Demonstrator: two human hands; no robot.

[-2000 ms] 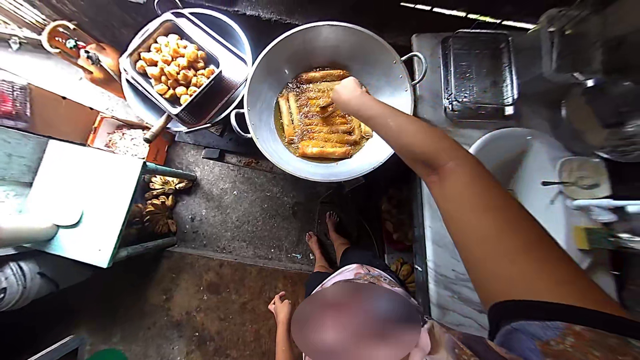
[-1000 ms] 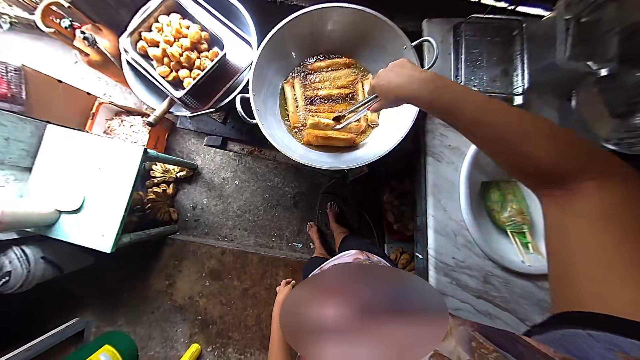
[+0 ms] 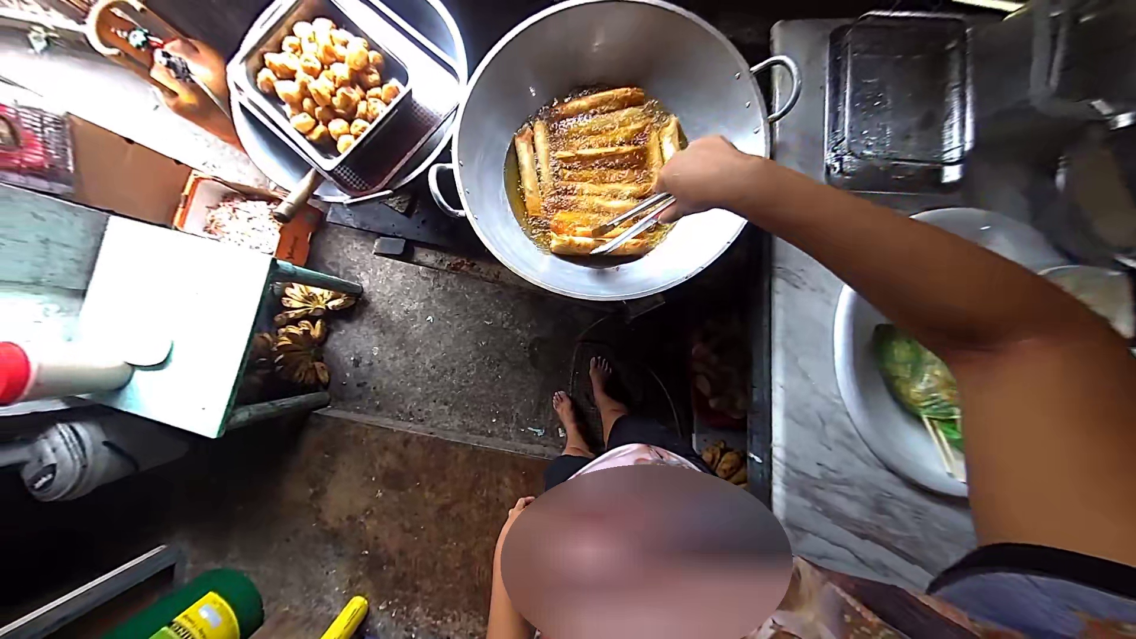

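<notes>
My right hand (image 3: 706,177) grips metal tongs (image 3: 635,222) over the right part of a large metal wok (image 3: 612,284). The tongs' tips reach down to the lower rolls. Browned fried rolls (image 3: 603,173) lie in bubbling oil, most of them crosswise in a stack of rows, with several upright at the left and right sides. My left hand (image 3: 521,504) hangs low beside my body, partly hidden by the blurred area; whether its fingers are closed cannot be told.
Round fried balls (image 3: 328,80) fill part of a metal tray (image 3: 377,160) on a basin at upper left. A glass dish (image 3: 901,98) and a white plate (image 3: 856,399) with a leaf-wrapped item (image 3: 914,377) stand on the right marble counter (image 3: 803,355). Banana bunches (image 3: 302,351) lie under the left table (image 3: 169,311).
The tongs now show plainly in my right hand, which has moved from the upper middle of the rolls to the wok's right side. Several rolls stand upright at the right, where fewer showed before.
</notes>
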